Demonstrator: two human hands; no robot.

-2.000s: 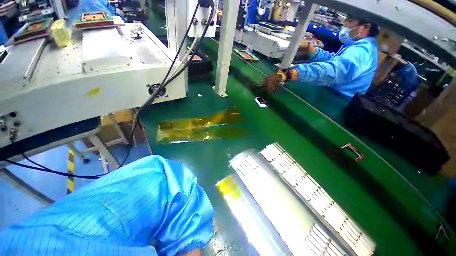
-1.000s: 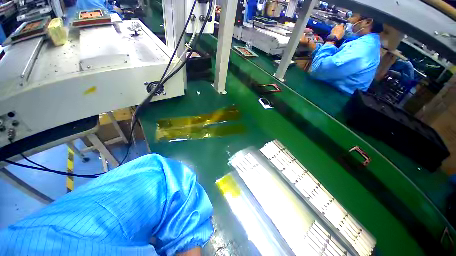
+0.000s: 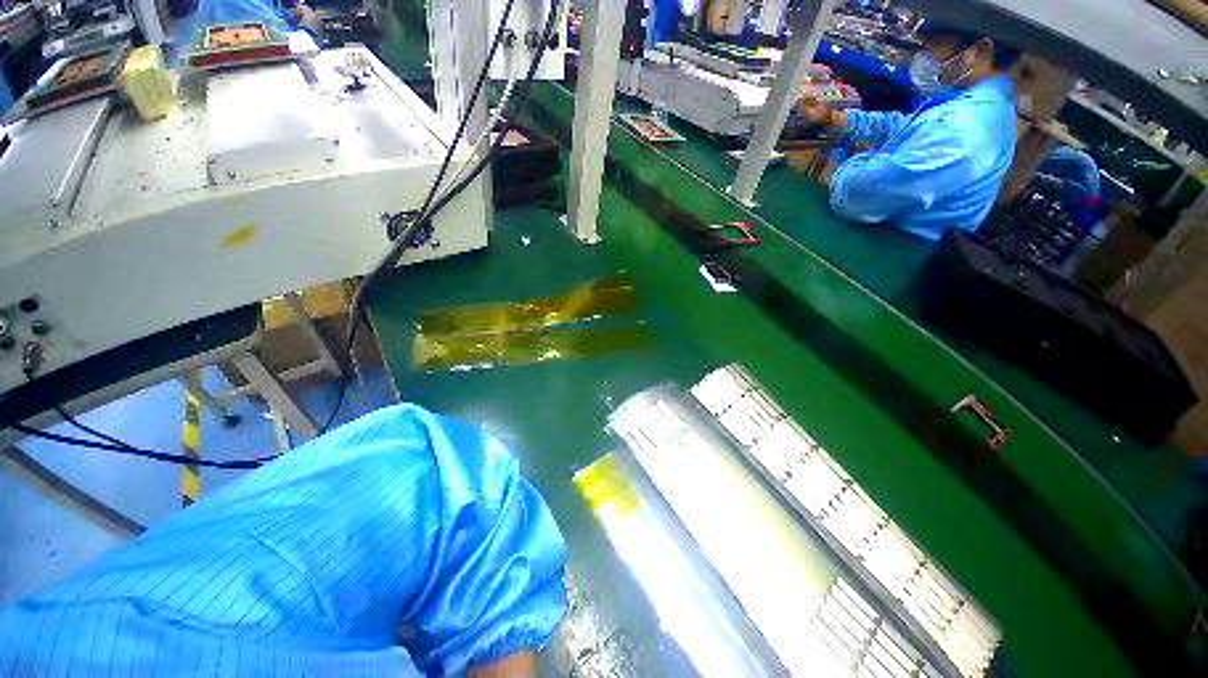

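Long sheets with rows of small white adhesive strips [image 3: 828, 490] lie slanting on the green bench in front of me. Beside them on the left lies a shiny release liner sheet [image 3: 676, 583] with strong glare and a yellow tape piece [image 3: 607, 486] at its far end. Wide amber polyimide tape strips [image 3: 530, 327] lie flat further up. My left arm's blue sleeve comes in from the lower left; only the wrist shows at the bottom edge, and the left hand is cut off. My right hand is out of the picture.
A white bench machine [image 3: 252, 172] with black cables stands at left. White posts [image 3: 592, 133] rise from the bench. A small white-edged display [image 3: 719, 277] and thin red frames [image 3: 982, 420] lie on the far strip. Across are a black tray stack [image 3: 1053, 338] and a person in a blue smock [image 3: 927, 159].
The small display and red frames have shifted right along the far strip. The person across first reached onto the strip, then drew back, raised a hand to the mask and lowered it. My sleeve barely moved.
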